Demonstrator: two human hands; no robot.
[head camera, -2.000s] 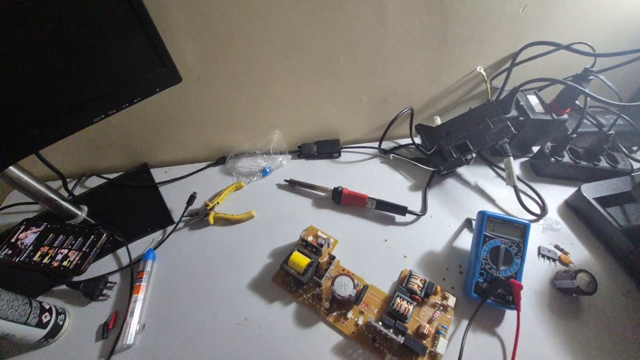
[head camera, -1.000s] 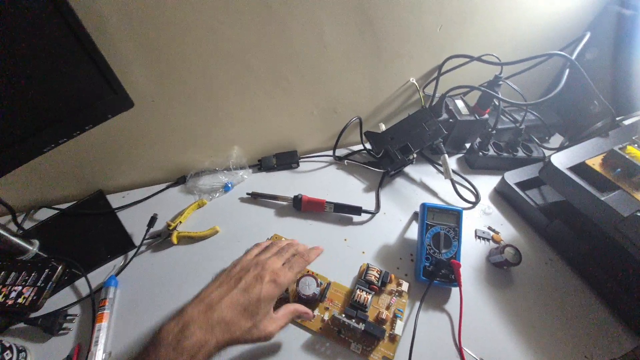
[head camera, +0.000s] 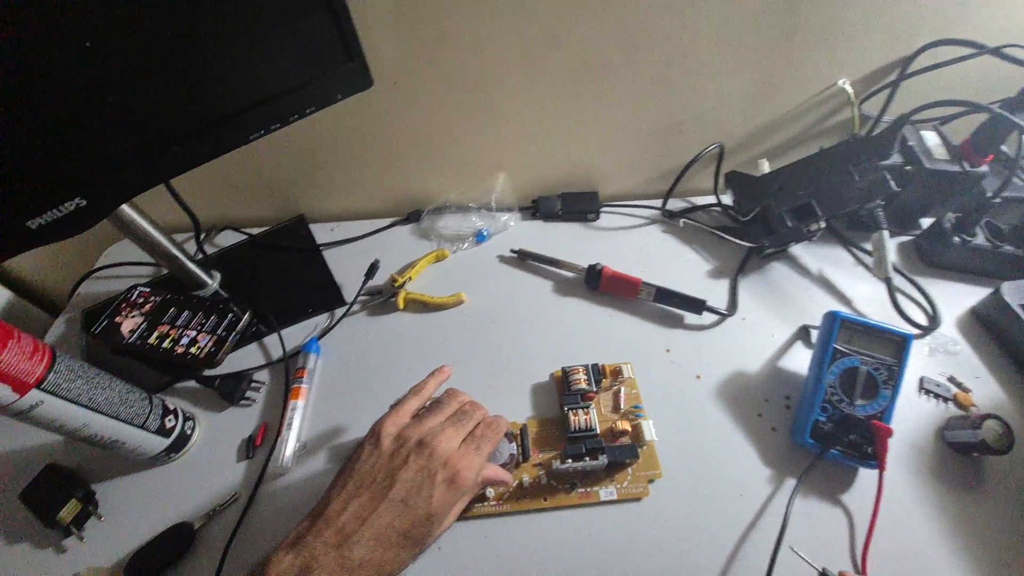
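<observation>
My left hand (head camera: 416, 460) reaches in from the bottom, palm down, over the left part of a tan circuit board (head camera: 632, 480). Its thumb and fingers close around the parts there and hide most of a large round capacitor (head camera: 506, 452). Copper-wound coils (head camera: 580, 420), a metal heat sink (head camera: 580, 463) and black parts stand on the board's uncovered right part. My right hand is out of view. A blue multimeter (head camera: 860, 388) lies to the right with red and black leads plugged in. Behind the board rests a soldering iron with a red and black handle (head camera: 628, 286).
Yellow-handled pliers (head camera: 428, 300), a plastic bag (head camera: 464, 224) and a blue-capped tube (head camera: 296, 408) lie behind and left. A spray can (head camera: 96, 400), phone (head camera: 172, 324) and monitor (head camera: 160, 96) stand farther left. Loose capacitor (head camera: 978, 434), cables and power strip (head camera: 972, 240) are at right.
My left hand came into view over the board between the first two frames. Since then the board has turned counter-clockwise under it. The view has shifted left.
</observation>
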